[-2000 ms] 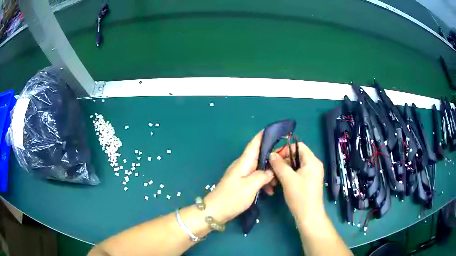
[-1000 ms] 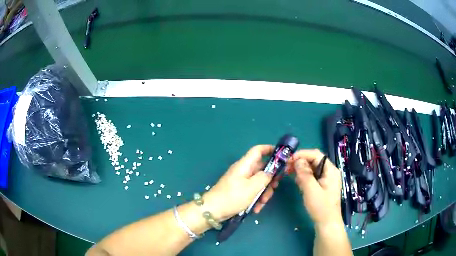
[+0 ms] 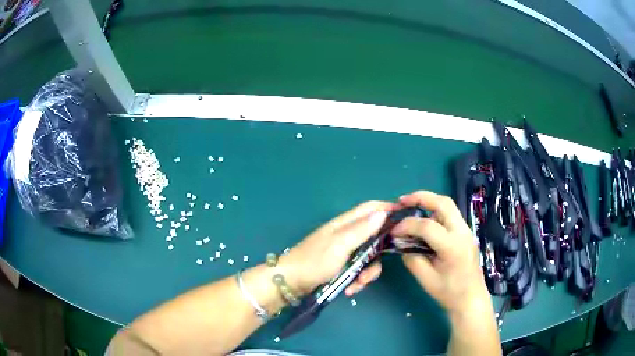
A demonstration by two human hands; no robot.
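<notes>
A black device half-assembly (image 3: pixel 346 275) lies slantwise in front of me, its open side with a silver strip facing up and its tail pointing to the lower left. My left hand (image 3: pixel 341 243) grips its body. My right hand (image 3: pixel 442 250) is at the head end, fingers on it, with the dark tweezers (image 3: pixel 412 245) held in the palm. The fingers partly hide the head and the wires.
Small white pads (image 3: pixel 147 174) lie heaped and scattered at left, beside a clear bag of black parts (image 3: pixel 66 160) and a blue bin (image 3: pixel 5 149). A pile of device assemblies (image 3: pixel 519 222) lies at right. A white rail (image 3: pixel 306 111) and grey post (image 3: pixel 94 59) stand beyond.
The device has turned to lie more slantwise, its tail further to the lower left. My right hand has closed in over its head end. The view has shifted slightly.
</notes>
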